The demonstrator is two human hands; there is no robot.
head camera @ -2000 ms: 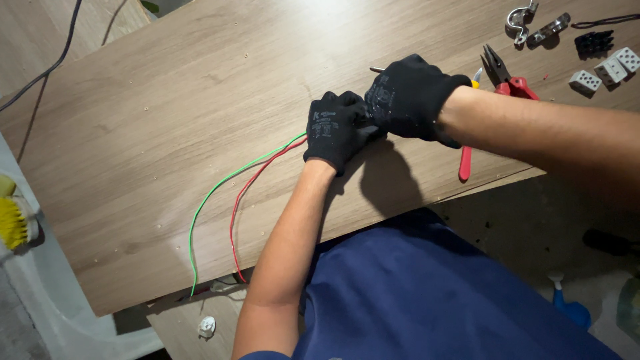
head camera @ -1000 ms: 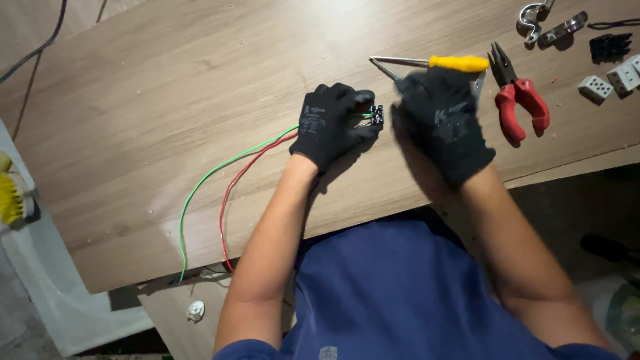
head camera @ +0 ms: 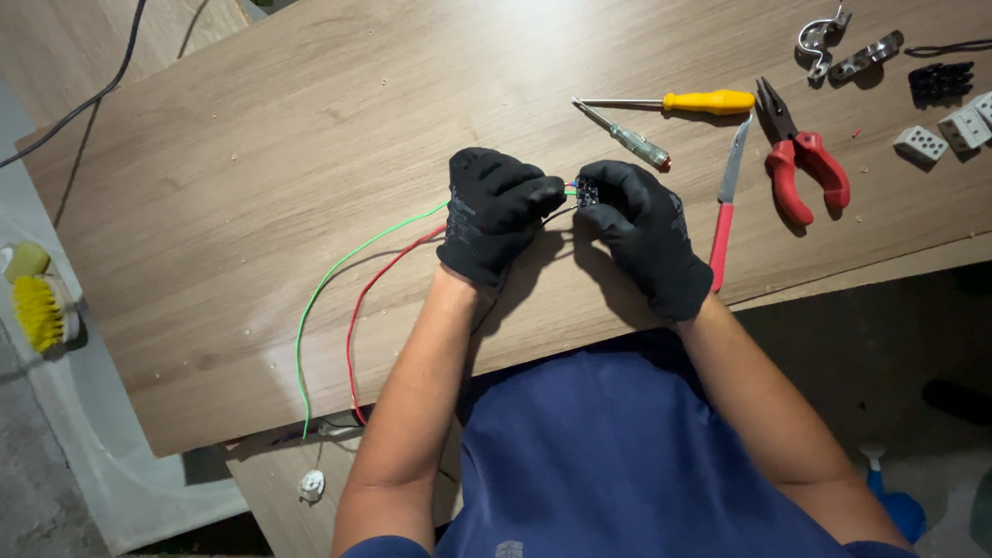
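Note:
Both hands wear black gloves. My right hand grips a small black terminal block between thumb and fingers. Just left of it, my left hand has its fingers closed on wires close to the block. A green wire and a red wire run from beneath the left glove in curves to the table's front edge. Short red, green and dark wire ends show between the hands, at the block. Whether each one is seated in it cannot be told.
Beyond the hands lie a clear-handled screwdriver and a yellow-handled screwdriver. To the right are a red-handled knife, red-handled long-nose pliers, metal clamps, a black terminal strip and white blocks on the wooden table.
The clear-handled screwdriver, under my right hand a second ago, lies free on the table. My right hand has moved left and taken hold of the terminal block beside my left hand.

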